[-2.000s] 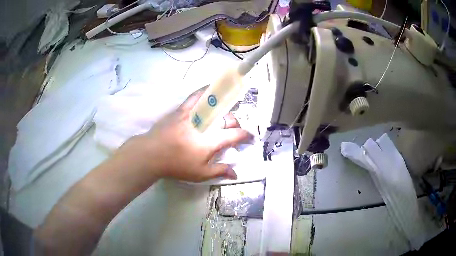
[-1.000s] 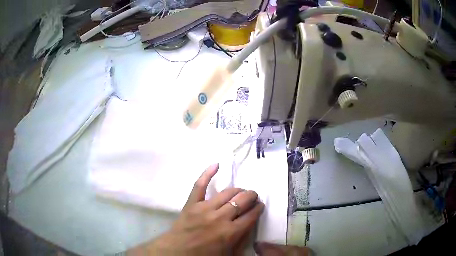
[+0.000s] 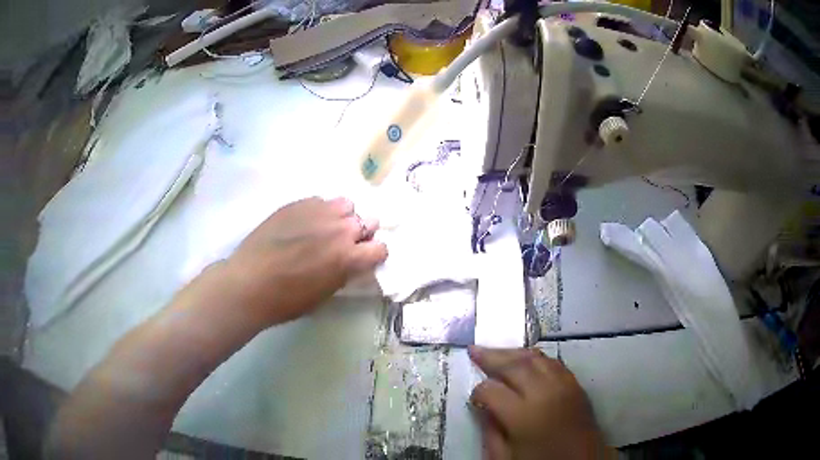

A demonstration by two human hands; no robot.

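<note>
A narrow white strip [image 3: 500, 301] runs from under the presser foot [image 3: 484, 232] towards me. My right hand [image 3: 530, 400] pinches the strip's near end at the table's front. My left hand [image 3: 310, 256] is left of the needle, its fingers curled on the white garment panel [image 3: 427, 243], which glares under the lamp. The panel's near edge is rumpled beside the strip, above the metal needle plate [image 3: 438, 316]. Glare hides where panel and strip meet.
The cream sewing machine [image 3: 647, 126] stands at the right, with a lit work lamp [image 3: 393, 135] over the cloth. Spare white strips [image 3: 688, 278] lie right of the needle. Another white cloth [image 3: 117, 216] lies at left. A yellow roll [image 3: 427, 54] and grey-brown folded material [image 3: 373, 36] are behind.
My left hand has moved from the near edge up and left. The panel has shifted, uncovering the needle plate. My right hand has come further into view, at the strip's end.
</note>
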